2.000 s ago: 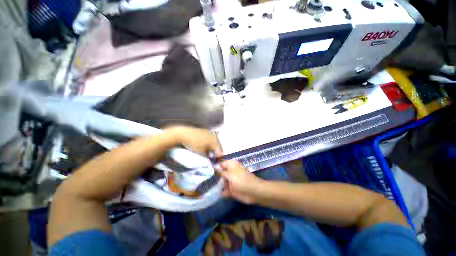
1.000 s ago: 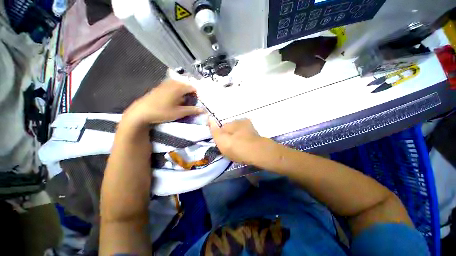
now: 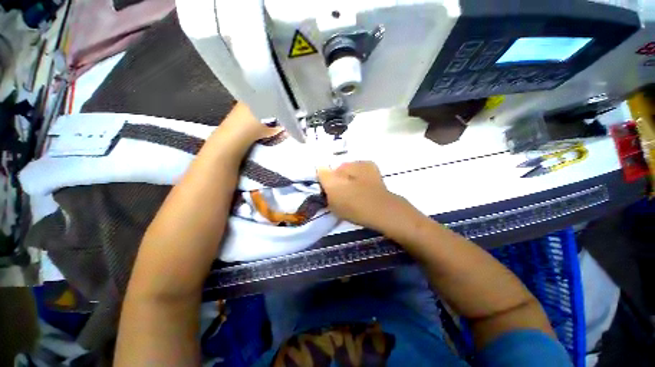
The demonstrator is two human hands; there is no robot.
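A white garment body [image 3: 280,240] with dark strips lies bunched on the table, left of and in front of the needle. An orange patch [image 3: 269,209] shows in its folds. A grey-brown knit panel [image 3: 154,75] lies behind and left of it. My left hand [image 3: 251,129] is on the cloth just left of the presser foot [image 3: 334,127]; its fingertips are partly hidden by the machine head. My right hand [image 3: 353,188] grips the garment's edge in front of the needle. The needle's contact with the cloth is hard to make out.
The sewing machine head [image 3: 388,64] stands over the work. A dark cut piece [image 3: 447,123] lies right of the needle. Thread snips [image 3: 560,159], a clear box [image 3: 524,132] and a red container [image 3: 629,150] are further right. A ruler strip [image 3: 503,222] runs along the front edge, above a blue crate [image 3: 556,276].
The hands have brought the garment from the front edge up to the needle area. Since a second ago my left hand has moved forward beside the presser foot. The view has moved closer to the machine.
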